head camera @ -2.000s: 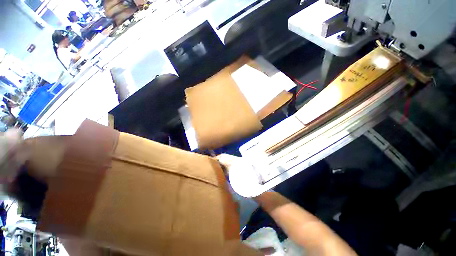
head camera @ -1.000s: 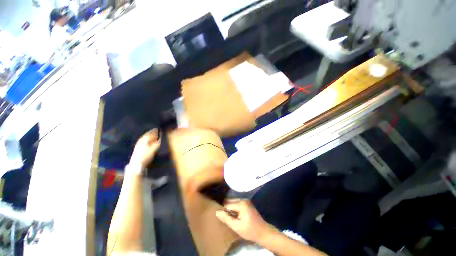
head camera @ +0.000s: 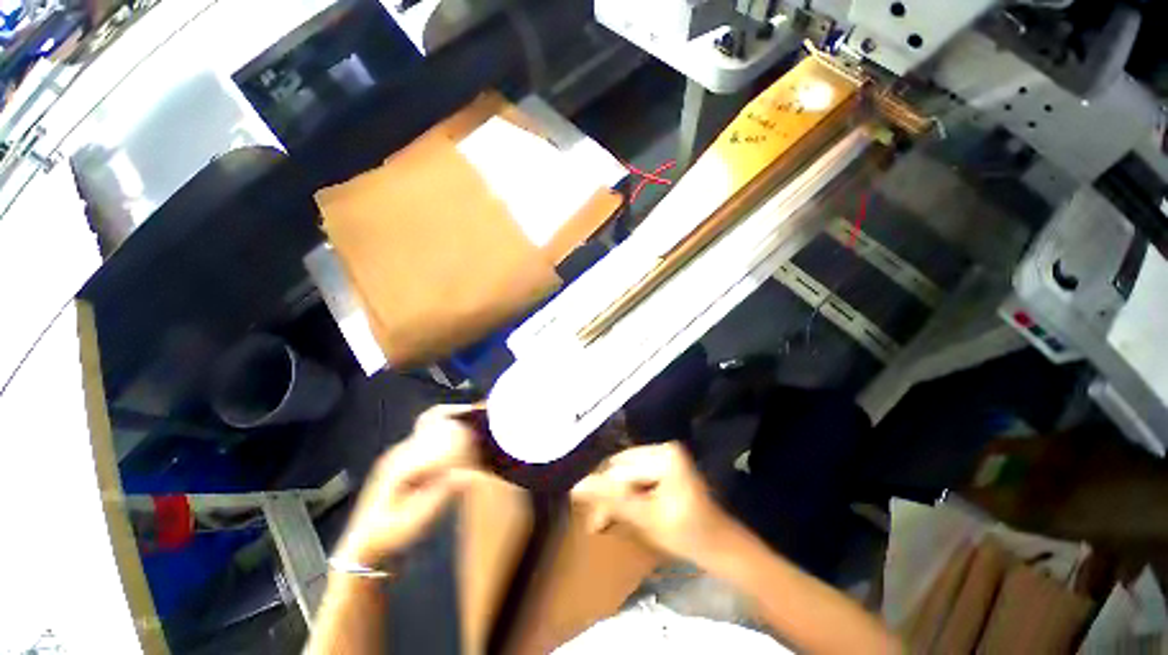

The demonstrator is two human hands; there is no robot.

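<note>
A tan-brown panel [head camera: 583, 582] hangs in front of me, below the rounded white end of the long support arm [head camera: 544, 416]. Its top edge is spread open around a dark gap near that end. My left hand [head camera: 429, 480] grips the panel's left edge. My right hand [head camera: 647, 493] grips its right edge, slightly blurred. The yellow template [head camera: 769, 141] with black handwriting lies along the arm towards the machine head. Whether the panel touches the arm's end is hard to tell.
A tan panel stack [head camera: 429, 243] with a white sheet [head camera: 532, 179] lies left of the arm. The machine head [head camera: 948, 51] is at upper right. A dark bin [head camera: 263, 384] stands at left. Brown and white pieces [head camera: 999, 595] are at lower right.
The panel moved from the left to below the arm's end, and its edge is now spread open. My left hand, empty one second ago, now holds it. The view shifted right.
</note>
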